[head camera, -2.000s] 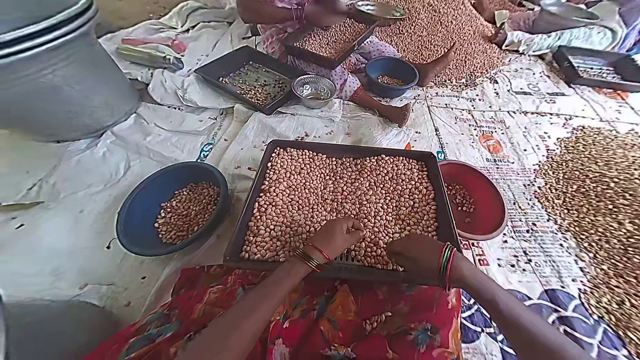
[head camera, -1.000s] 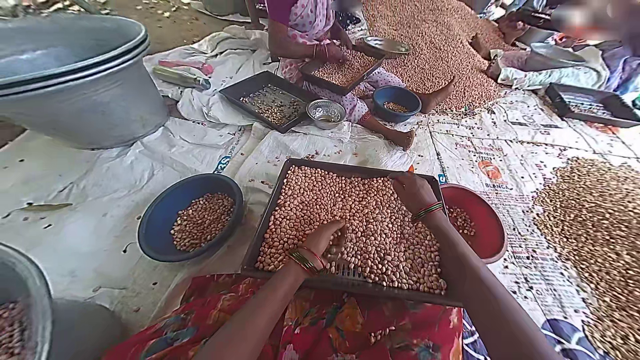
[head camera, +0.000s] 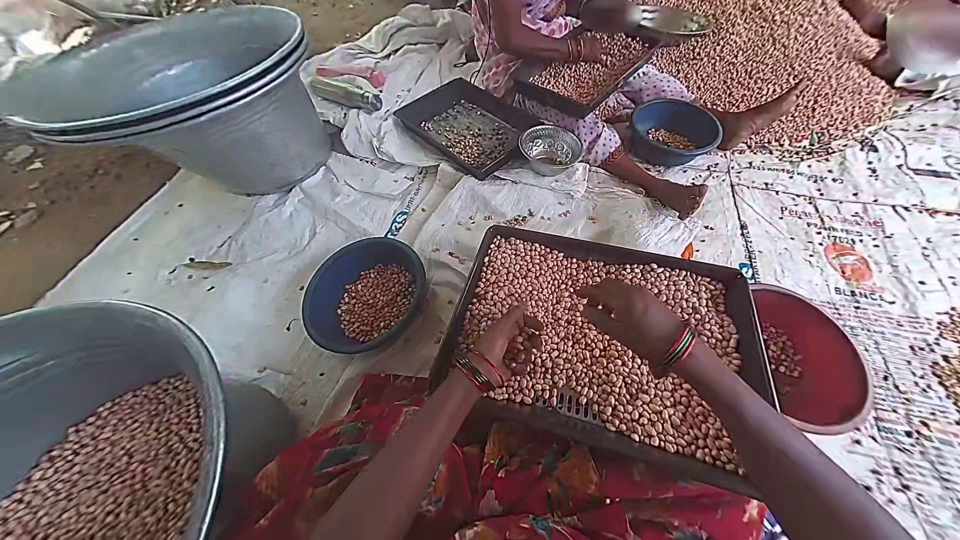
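Note:
A black slotted plastic tray (head camera: 759, 352) full of pinkish-brown nuts or seeds (head camera: 555, 315) lies at my lap, tilted a little. My left hand (head camera: 510, 341) is over the tray's left part with fingers curled; whether nuts are inside them cannot be told. Over the middle, my right hand (head camera: 630, 315) reaches across the nuts with its fingers apart, and nothing shows in it. Slots of the tray bottom show near the front edge. To the left stands a blue plastic bowl (head camera: 319, 304) partly filled with nuts. Against the tray's right side is a red bowl (head camera: 825, 367) with some nuts.
A large metal tub (head camera: 214, 420) of nuts stands at near left, stacked tubs (head camera: 255, 135) behind. Ahead a person sits with a tray of nuts, beside another black tray (head camera: 420, 105), a metal bowl (head camera: 551, 150), a blue bowl (head camera: 675, 157) and a large nut heap (head camera: 787, 67).
My right hand has moved from the tray's far right corner to its middle. My left hand has drawn toward the tray's left side. The view has shifted, showing more of the near-left tub.

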